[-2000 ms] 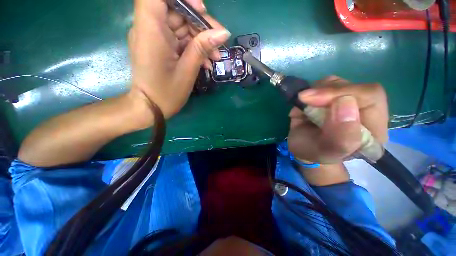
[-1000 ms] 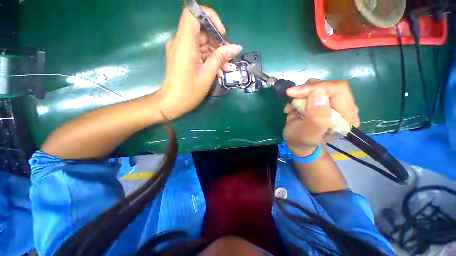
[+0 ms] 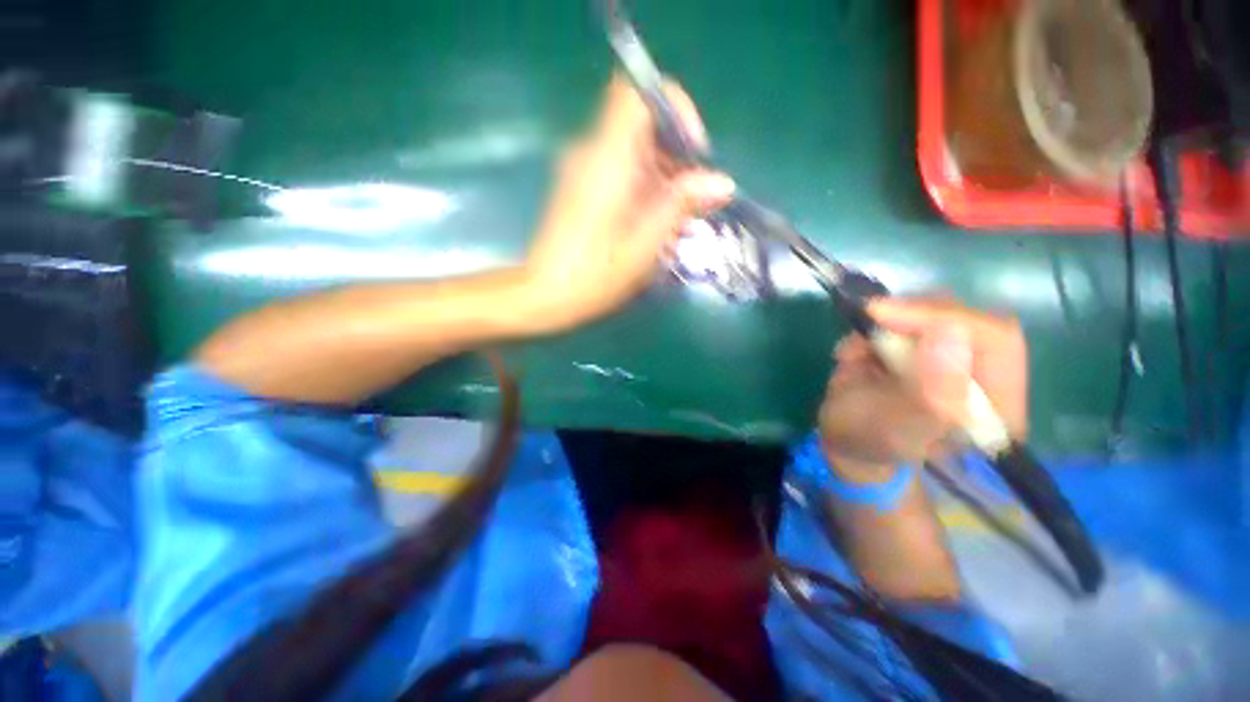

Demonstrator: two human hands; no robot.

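The view is blurred. My left hand [image 3: 610, 220] holds the silver-grey tweezers [image 3: 642, 66], with their tip end pointing down to the right. My right hand [image 3: 932, 384] grips the soldering iron [image 3: 980, 412] by its pale grip. The iron's metal tip points up and left, above the right side of the watch housing. The watch housing [image 3: 720, 258] lies on the mat between my hands, its inside smeared by blur and partly hidden by my left fingers. Whether the iron or tweezers touch it, I cannot tell.
A red plastic tray [image 3: 946, 192] with a round tan pot [image 3: 1086, 82] stands at upper right, with black cords [image 3: 1127, 316] running down past it. The solder spool [image 3: 99, 148] is at upper left, its solder wire [image 3: 206, 172] running right. The mat is green [image 3: 370, 82].
The camera view has turned and shifted left, bringing the spool into view. The hands and housing appear further right and lower. Both hands still hold their tools.
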